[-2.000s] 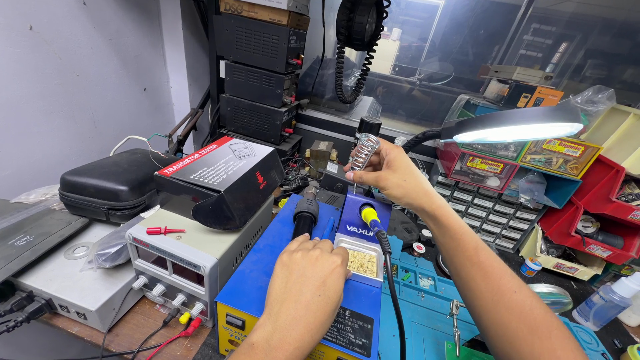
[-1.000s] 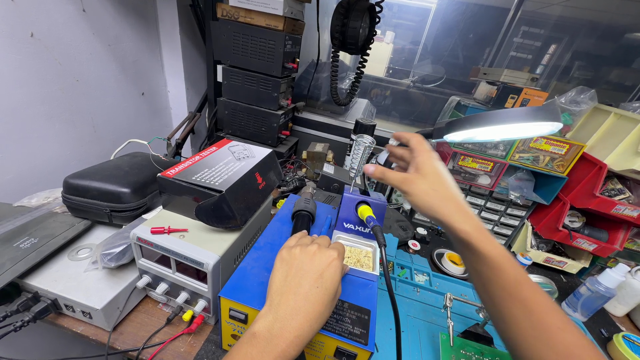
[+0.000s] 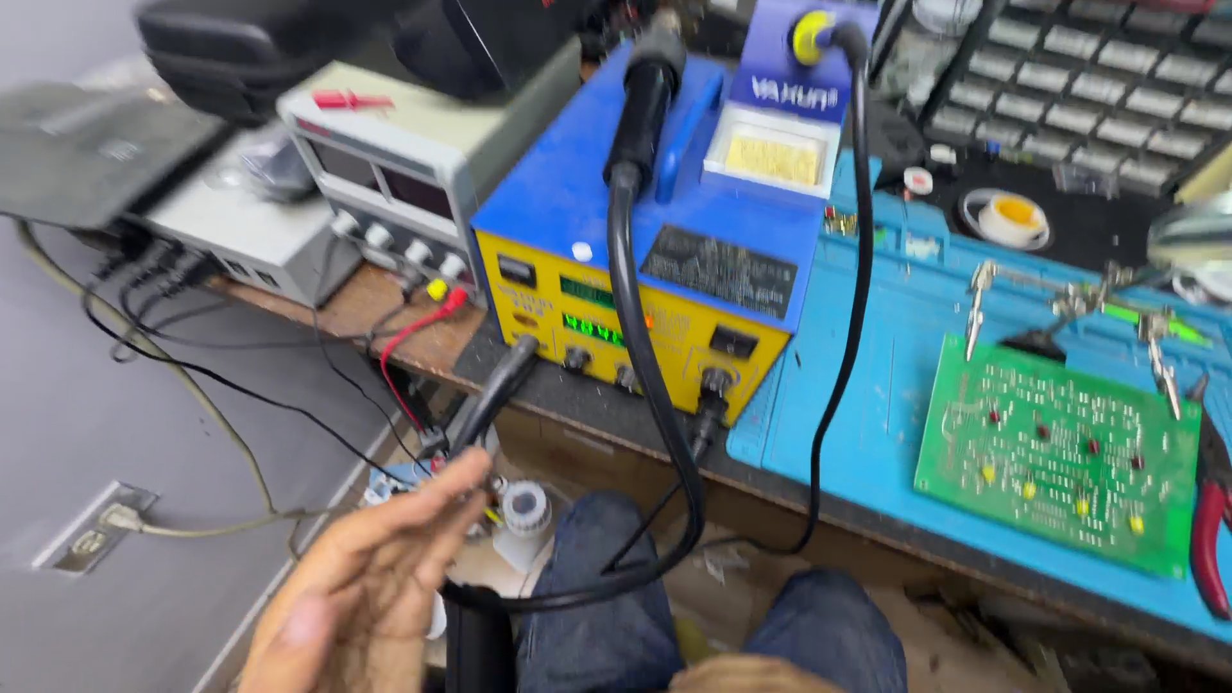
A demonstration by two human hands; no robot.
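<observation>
My left hand point(image 3: 375, 577) is raised at the lower left, palm showing, beside the thick black hose of a blue and yellow soldering and hot-air station point(image 3: 616, 241); nothing sits between its fingers. Only a blurred sliver of my right hand point(image 3: 756, 677) shows at the bottom edge, its fingers out of sight. The hot-air handpiece point(image 3: 640, 120) lies on top of the station. Beside it stands a blue iron holder point(image 3: 789, 82) with a yellow sponge point(image 3: 773, 159). A green circuit board point(image 3: 1059, 452) is held by the clips of a helping-hands stand point(image 3: 1073, 298).
Left of the station is a bench power supply point(image 3: 404, 164) with a red lead point(image 3: 404, 337). A blue silicone mat point(image 3: 847, 443) covers the bench at right, with red-handled pliers point(image 3: 1211, 549) at its edge. Cables hang over the bench's front edge. A wall outlet point(image 3: 91, 539) is at lower left.
The view has swung down. My left hand has left the station top and is now below its front. My right hand has come down from beside the coiled iron holder.
</observation>
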